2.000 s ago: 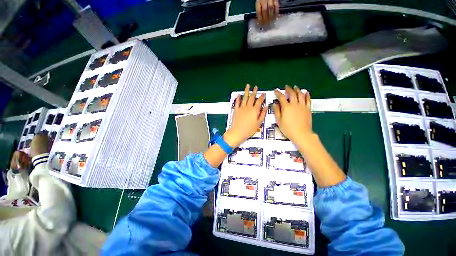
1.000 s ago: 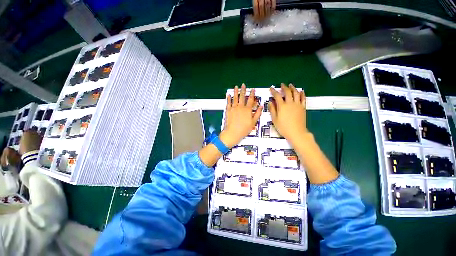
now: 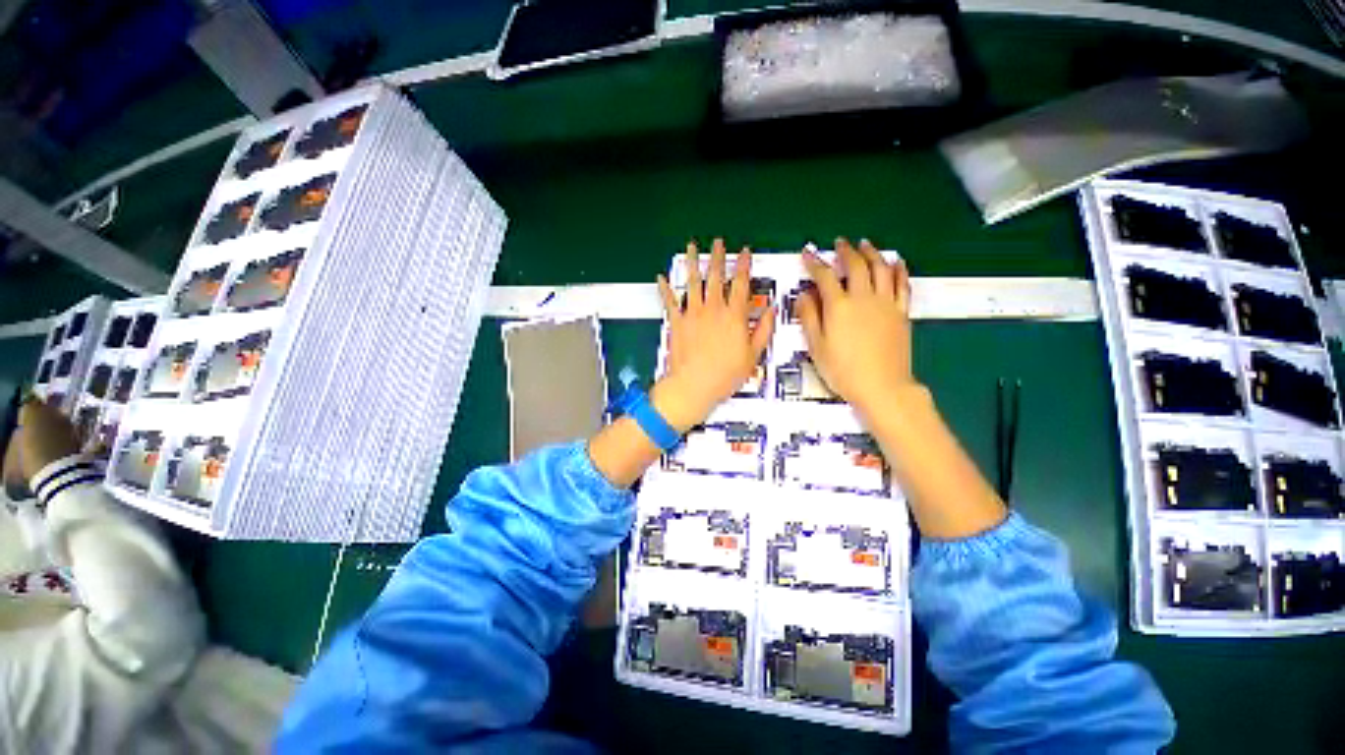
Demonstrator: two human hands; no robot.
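A white board tray (image 3: 760,583) with two columns of pockets lies in front of me. Silver circuit boards (image 3: 833,559) with orange patches sit in its pockets. My left hand (image 3: 714,328), with a blue wrist strap (image 3: 646,418), lies palm down with spread fingers over the upper left pockets. My right hand (image 3: 859,325) lies palm down over the upper right pockets. The hands partly cover the boards beneath. Neither hand grips anything. Dark tweezers (image 3: 1008,438) lie on the mat right of the tray.
A tall tray stack (image 3: 376,317) stands at left, a grey-brown sheet (image 3: 556,387) beside it. A tray of black-faced boards (image 3: 1213,398) lies at right. A black bin (image 3: 841,67) with whitish contents and greyish film packaging (image 3: 1121,140) lie beyond. A person in white sleeves (image 3: 111,568) sits at left.
The other person's hand at the far black bin has left the view. My hands stay over the upper tray; the fingers of my left hand have spread a little. The view has shifted slightly.
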